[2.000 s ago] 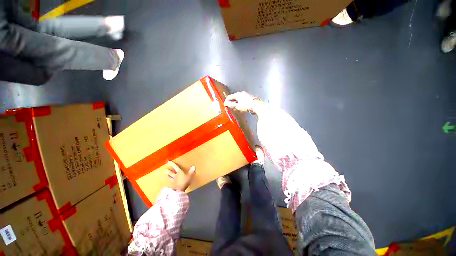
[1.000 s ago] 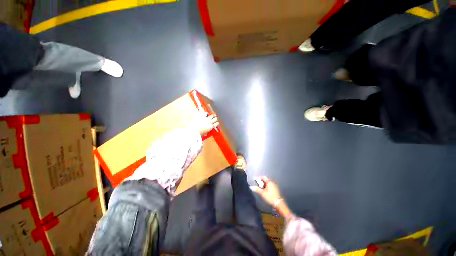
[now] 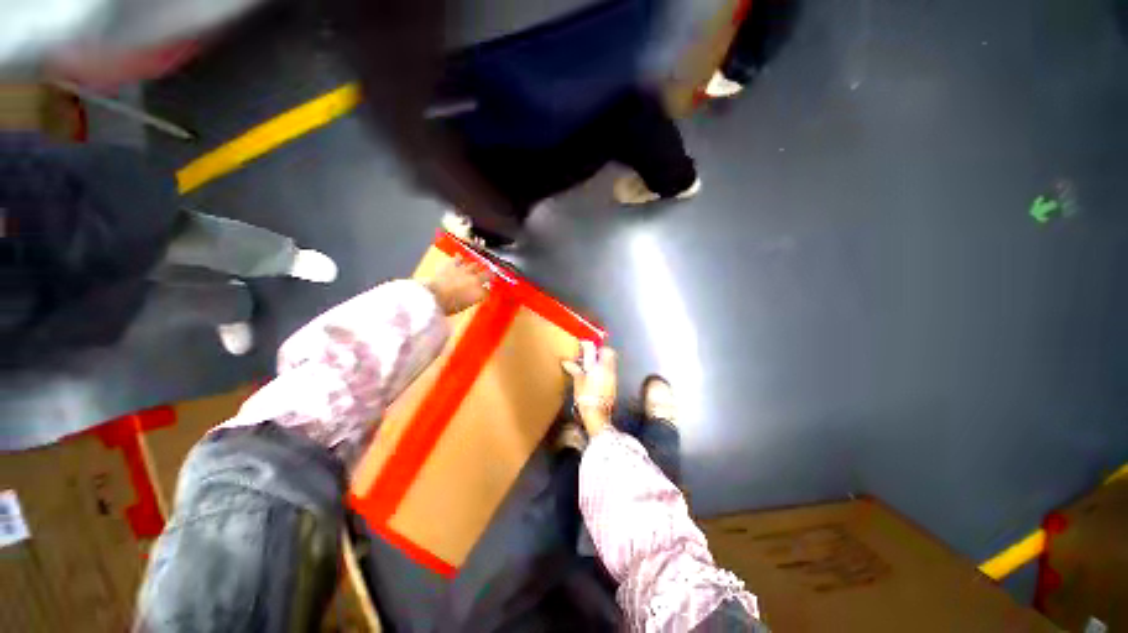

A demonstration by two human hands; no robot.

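A tan shipping carton (image 3: 495, 427) lies on the floor in front of me, with red packing tape (image 3: 452, 396) along its centre seam and edges. My left hand (image 3: 458, 286) rests on the carton's top near the far taped edge; its fingers are not clear. My right hand (image 3: 594, 381) is at the carton's right corner, with a small pale tool (image 3: 589, 354) between its fingers. The tool's blade cannot be made out.
Blurred people in dark clothes (image 3: 557, 111) stand close beyond the carton. Another person's legs (image 3: 241, 254) are at the left. Red-taped cartons (image 3: 62, 507) stand lower left, another carton (image 3: 841, 556) lower right. A yellow floor line (image 3: 266, 139) runs upper left.
The carton appears turned more upright in view. My right hand has come from beside my legs to its right corner. My left hand stays on the far edge. People have moved in close beyond the carton.
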